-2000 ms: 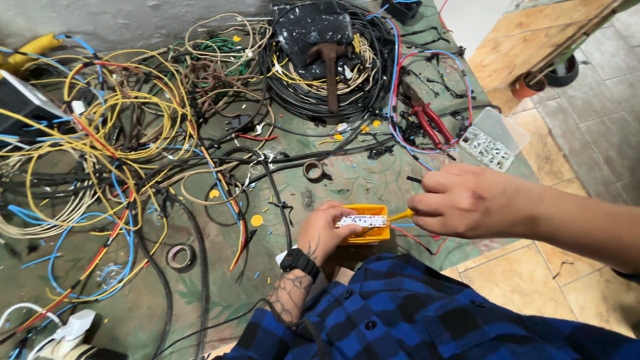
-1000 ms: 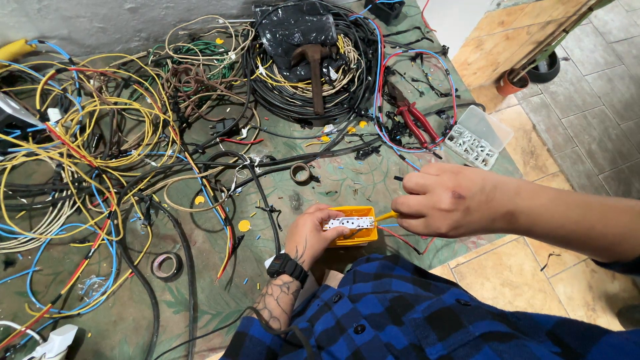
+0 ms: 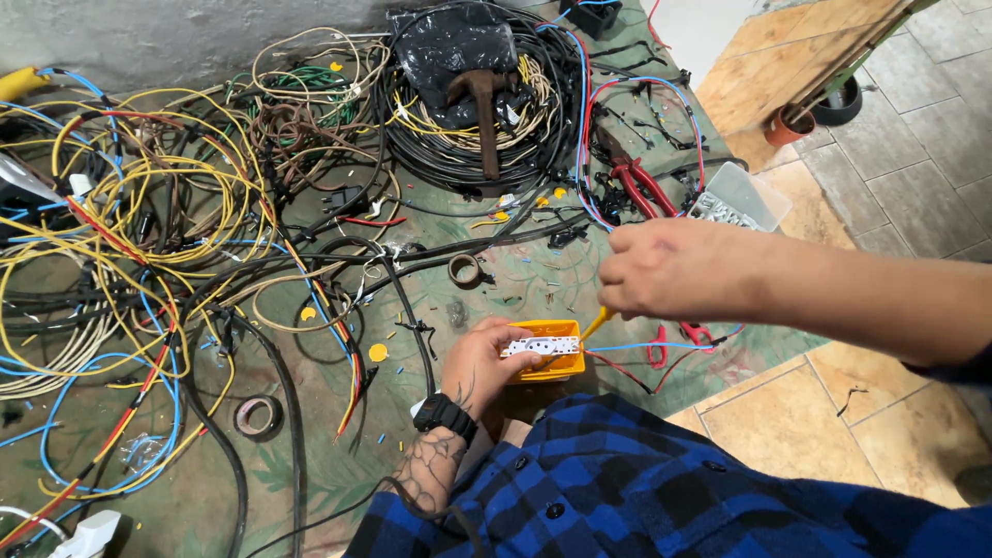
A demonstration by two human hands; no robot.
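My left hand [image 3: 484,358] grips a white electrical socket module [image 3: 540,346] between thumb and fingers, above a yellow electrical box [image 3: 566,372] near the table's front edge. In my right hand [image 3: 647,267] is a yellow-handled screwdriver [image 3: 598,320], pointing down and left toward the module's right end; whether its tip touches a screw cannot be told. A blue wire [image 3: 643,346] and a red wire [image 3: 620,370] run rightward from the box. Red-handled scissors [image 3: 658,348] lie partly under my right forearm.
Red-handled pliers [image 3: 643,186] and a clear box of small fasteners [image 3: 728,208] lie beyond my right arm. A rusty hammer [image 3: 484,116] rests on a black cable coil [image 3: 411,159]. Tangled yellow wires [image 3: 209,194] cover the left side. Tape rolls [image 3: 258,417] lie nearer.
Both hands stay at the yellow box. The right hand has lifted slightly and shows the screwdriver at a steeper angle.
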